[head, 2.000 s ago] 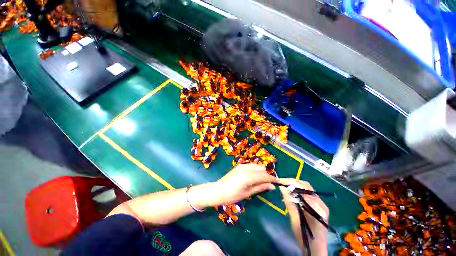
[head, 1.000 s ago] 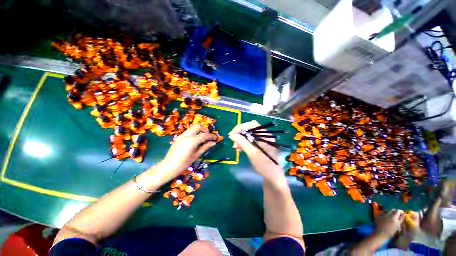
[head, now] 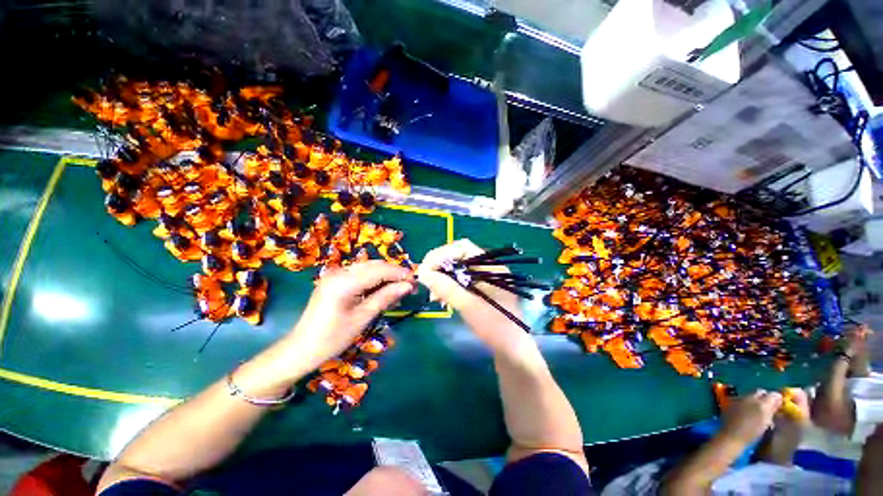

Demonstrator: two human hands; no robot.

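Note:
Small orange assemblies with black and white patches (head: 232,194) lie in a pile behind my hands, with a few more (head: 347,380) in front of my left wrist. My right hand (head: 453,266) is shut on a bundle of thin black leads (head: 499,278) that fan out to the right. My left hand (head: 350,295) is beside it, its fingertips pinched together near the right fingertips; what lies between them is too small to tell. Both hands are bare and above the green bench top (head: 232,363).
A denser orange pile (head: 678,281) lies right. Behind are a blue tray (head: 436,116), a dark bag (head: 223,34), a clear bag (head: 532,160) and a white box (head: 658,63). Another person's hands (head: 770,412) are at the lower right. A red stool (head: 48,477) shows lower left.
Since the first frame the view has swung right. My left hand has moved from the orange pieces to my right fingertips. The leads remain in my right hand.

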